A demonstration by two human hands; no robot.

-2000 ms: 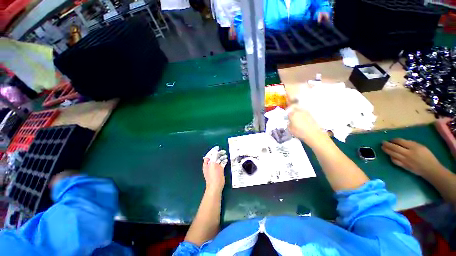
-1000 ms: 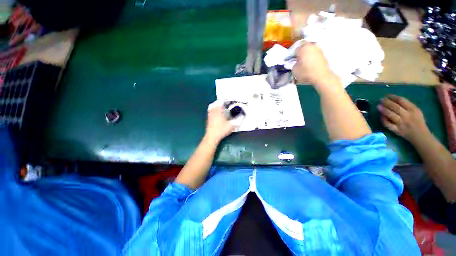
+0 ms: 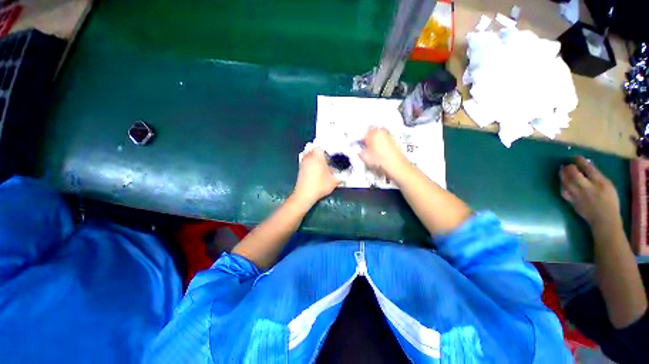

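Observation:
My left hand (image 3: 316, 173) is at the left edge of the white work sheet (image 3: 427, 160) and grips a dark smartwatch unit (image 3: 339, 162), with some white cloth at the fingers. My right hand (image 3: 379, 150) is over the middle of the sheet, just right of the unit, with its fingers closed on a bit of white wiping cloth (image 3: 361, 144); it is blurred. A solvent bottle (image 3: 421, 104) with a dark top stands at the sheet's upper right corner.
Another smartwatch unit (image 3: 141, 133) lies on the green bench at left. A metal post (image 3: 404, 46) rises behind the sheet, beside an orange-yellow box (image 3: 434, 34). The wipe pile (image 3: 523, 79) and small black box (image 3: 588, 50) are upper right. Another person's hand (image 3: 589, 188) is at right.
My right hand has moved from the bottle and wipe pile down to the sheet, beside the unit. My left hand, apart from the unit in the oldest frame, now grips it.

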